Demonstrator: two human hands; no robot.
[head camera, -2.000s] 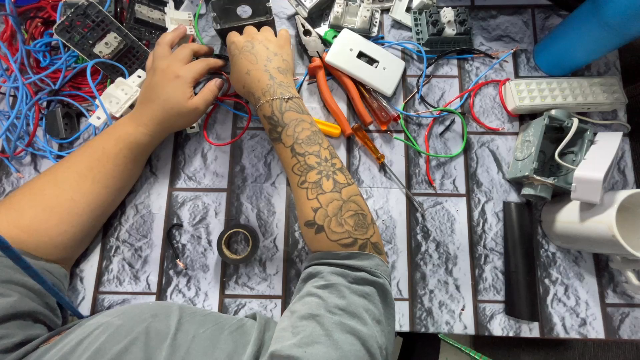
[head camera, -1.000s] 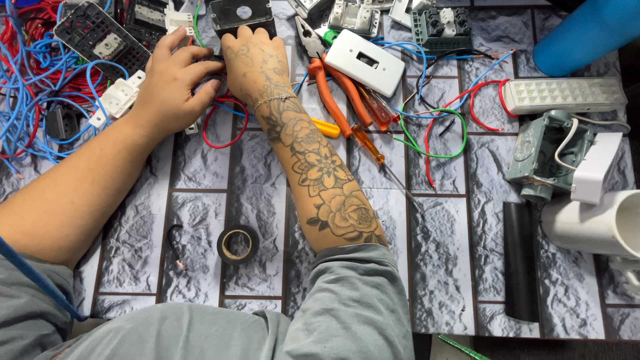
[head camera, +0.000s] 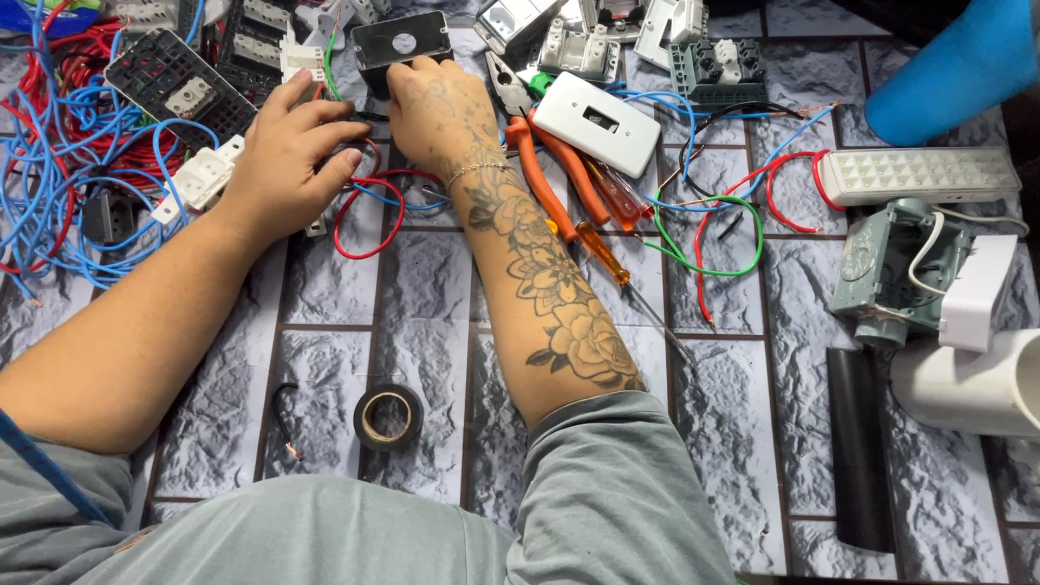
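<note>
My left hand (head camera: 296, 158) is spread low over the electrical parts, its fingers near the ends of black, red and green wires; whether it grips one cannot be told. Just right of it, my right hand (head camera: 443, 114) has its fingers curled at the near edge of a black electrical box (head camera: 402, 45); its fingertips are hidden. Beside my left wrist lies a white socket module (head camera: 199, 177). A loop of red wire (head camera: 400, 213) comes out beneath both hands. Nearer my body, a roll of black electrical tape (head camera: 388, 417) lies flat beside a short black wire (head camera: 282, 418).
Tangled blue and red wires (head camera: 81, 187) cover the left. Orange-handled pliers (head camera: 536, 183), a screwdriver (head camera: 605, 256) and a white cover plate (head camera: 597, 123) lie right of my right arm. Farther right are an LED light (head camera: 922, 175), a grey conduit box (head camera: 902, 268) and white pipe (head camera: 967, 386).
</note>
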